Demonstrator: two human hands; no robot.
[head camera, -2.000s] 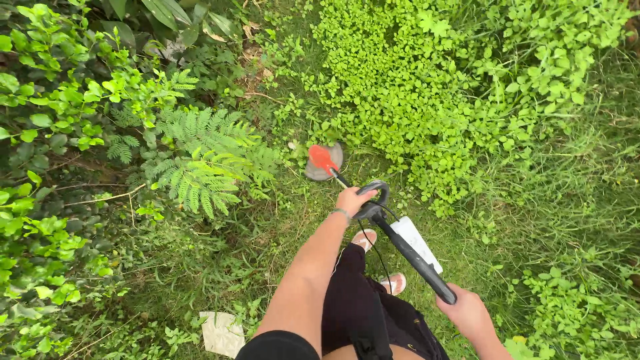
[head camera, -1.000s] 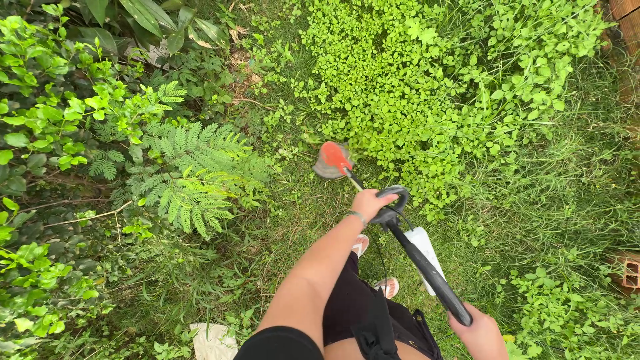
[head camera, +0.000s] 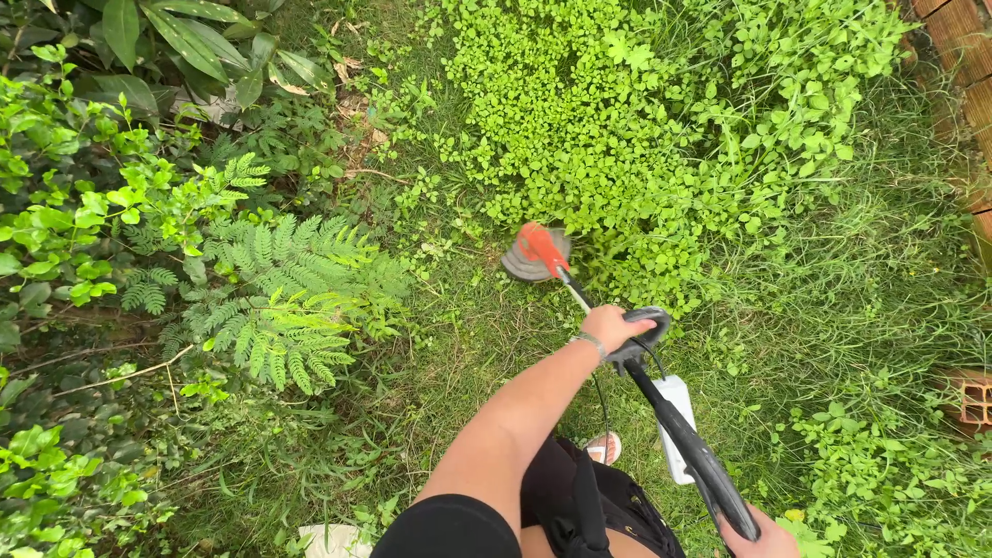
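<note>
My left hand (head camera: 608, 329) grips the black loop handle (head camera: 649, 325) of a string trimmer partway up its shaft. Around the trimmer's black rear grip (head camera: 697, 457) my right hand (head camera: 763, 539) is closed, low at the right. The trimmer's orange head (head camera: 542, 246), with a blurred grey disc-like part beneath it, is over short grass at the left edge of a patch of leafy weeds (head camera: 589, 132). A white box-shaped part (head camera: 676, 430) lies alongside the shaft, and a thin black cable hangs near the loop handle.
A fern-like plant (head camera: 287, 294) and leafy shrubs (head camera: 62, 225) grow on the left. Orange bricks (head camera: 961, 46) line the upper right edge, with a hollow brick (head camera: 975, 401) below them. A pale flat piece (head camera: 335, 541) lies at the bottom. My sandalled foot (head camera: 603, 448) stands on grass.
The trimmer head has moved right, towards the leafy weeds, with both hands still on the trimmer. More of the bricks at the right shows now than two seconds ago.
</note>
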